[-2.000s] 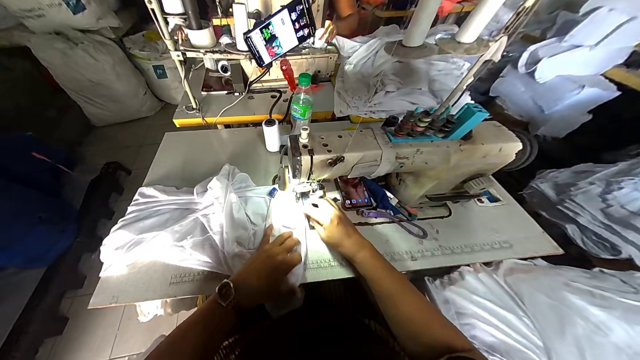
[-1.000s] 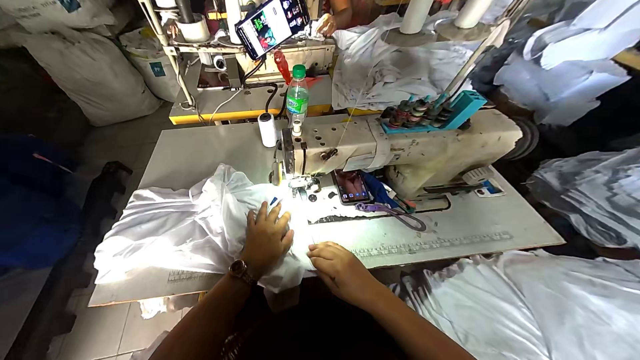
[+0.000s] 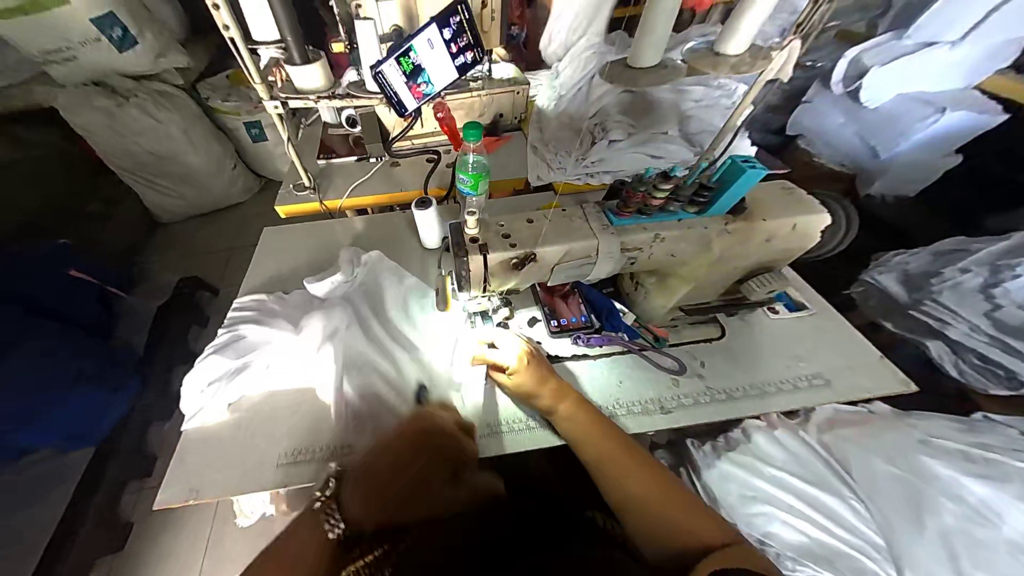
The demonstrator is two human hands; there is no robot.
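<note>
An industrial sewing machine (image 3: 560, 248) stands on a pale table, its lamp shining brightly at the needle. White fabric (image 3: 344, 344) lies bunched left of the needle and reaches to it. My right hand (image 3: 520, 368) is just in front of the presser foot, its fingers pinching the edge of the cloth. Nearer to me, my left hand (image 3: 436, 456), with a watch at the wrist, is blurred at the front of the fabric; a small dark thing shows by its fingertips, and its grip is unclear.
Behind the machine head stand a plastic bottle (image 3: 472, 176) and a white thread cone (image 3: 428, 222). A phone (image 3: 564, 310) and a purple strap (image 3: 632, 350) lie under the machine arm. Another phone (image 3: 432, 58) is mounted above. White cloth piles (image 3: 800, 488) lie at the right.
My right hand has moved forward to the needle area from the table's front edge. My left hand has come back toward me from the cloth beside the needle. The fabric on the left lies differently.
</note>
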